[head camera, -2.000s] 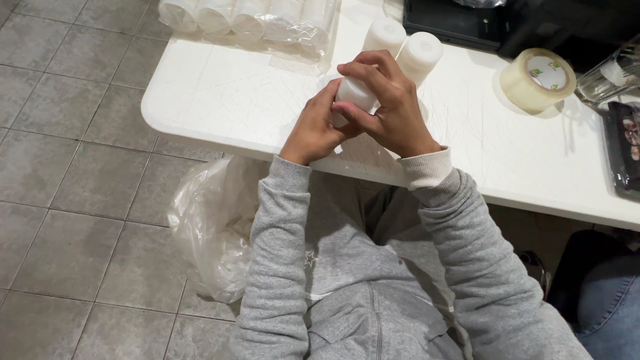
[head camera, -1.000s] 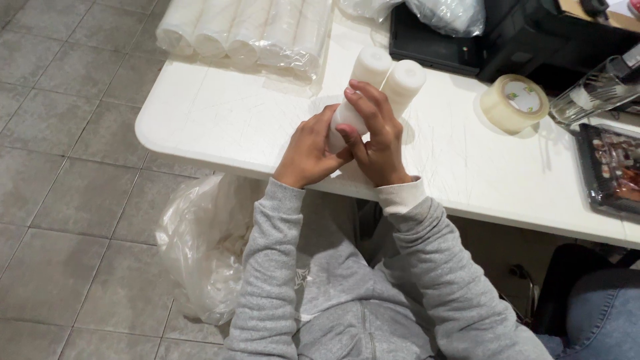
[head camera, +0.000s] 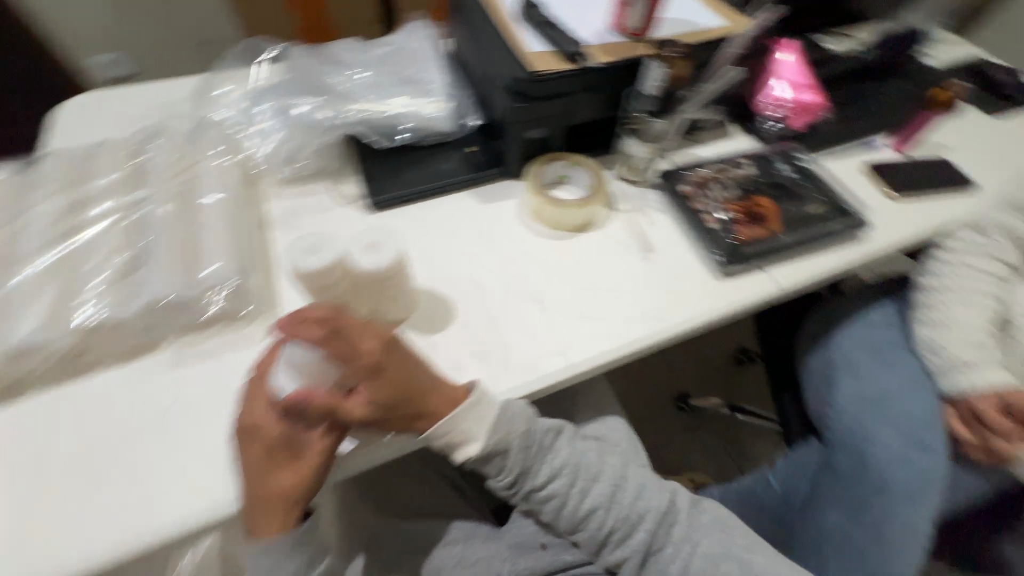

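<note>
Near the table's front edge, my left hand (head camera: 288,448) and my right hand (head camera: 372,372) are both closed around a small white cylindrical object (head camera: 302,370); its lower part is hidden by the fingers and blur. Just behind my hands two white cylinders stand upright side by side, the left one (head camera: 316,260) and the right one (head camera: 376,272). Left of them lies a clear plastic package (head camera: 136,240) of long white cylinders. A roll of clear packing tape (head camera: 565,192) rests farther right.
On the white table (head camera: 512,320) are a crumpled clear plastic bag (head camera: 360,88), a black printer (head camera: 552,112), a dark tray with a clear wrap (head camera: 760,204), a phone (head camera: 920,176) and a pink object (head camera: 790,88). A seated person in jeans (head camera: 872,392) is at the right.
The view has swung to the right, bringing the printer and the seated person further in. Both hands still hold the white object.
</note>
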